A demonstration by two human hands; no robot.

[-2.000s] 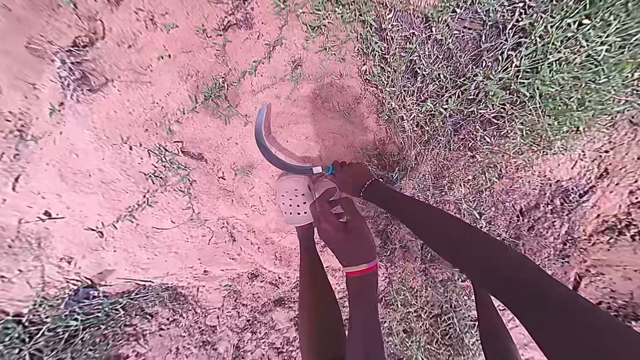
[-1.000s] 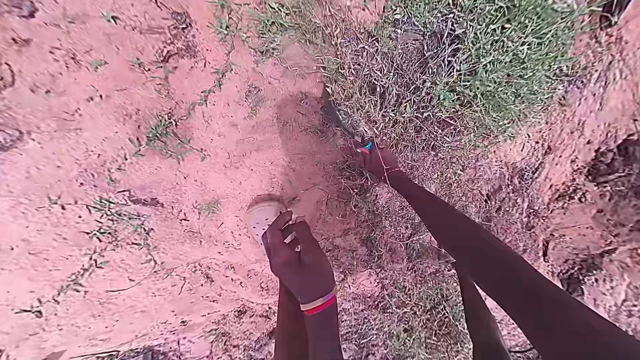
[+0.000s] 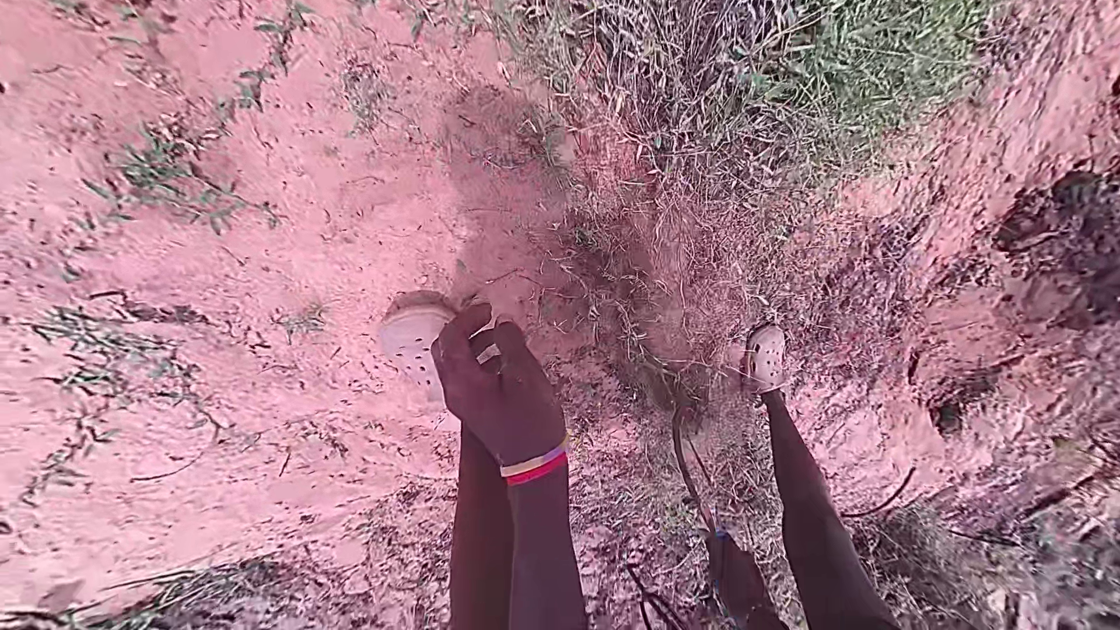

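My left hand [image 3: 500, 385], with pale and red bands at the wrist, hangs over a light perforated clog [image 3: 416, 337] on one foot. Its fingers are loosely bent and apart, and no object shows in them. At the bottom, my right hand [image 3: 739, 573] is closed on a sickle's handle, mostly hidden by the fingers, with a bit of blue at its top. The thin curved sickle blade [image 3: 685, 459] points up from the fist, its far end at a blurred tuft of dry grass [image 3: 691, 381]. A second perforated clog [image 3: 767, 359] is right of the tuft.
Reddish bare soil [image 3: 332, 219] with low green weeds [image 3: 166, 171] lies to the left. Denser green and dry grass [image 3: 787, 79] grows at the top right. Rough, broken earth [image 3: 971, 350] with dark hollows is at the right.
My right hand has drawn the sickle from the grass edge down towards my legs. The right clog has come into view. My left hand stays over the left clog, its fingers still bent.
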